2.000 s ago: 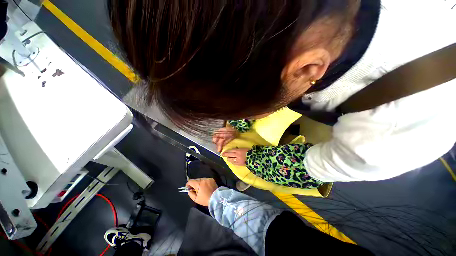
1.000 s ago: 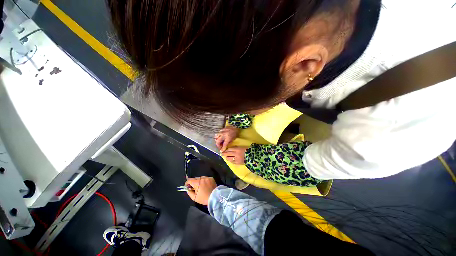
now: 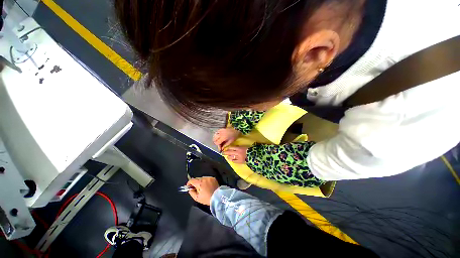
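Observation:
My right hand [image 3: 203, 190], in a denim sleeve, is closed around a small silvery tool [image 3: 185, 188], perhaps thread snips, with its points sticking out to the left. Its fist is below and left of the yellow bag piece [image 3: 276, 127], apart from it. Another person's two hands [image 3: 233, 146] in green leopard-print sleeves pinch the yellow edge at the corner of the metal-topped stand [image 3: 151, 105]. Part of the piece is hidden by the person's head and arm. A small skin-toned patch at the bottom edge may be my left hand [image 3: 169, 255]; it is almost all cut off.
The person [image 3: 227, 55] in white leans over the stand, filling the top and right. A white machine table [image 3: 65, 116] stands at left, with small dark scraps on it. Below it are a red hose [image 3: 113, 209], a dark pedal and a shoe [image 3: 123, 237].
The person's head and hands have shifted slightly, still pinching the yellow edge. My right hand stays nearly in place with the tool. The skin-toned patch at the bottom edge shows slightly more.

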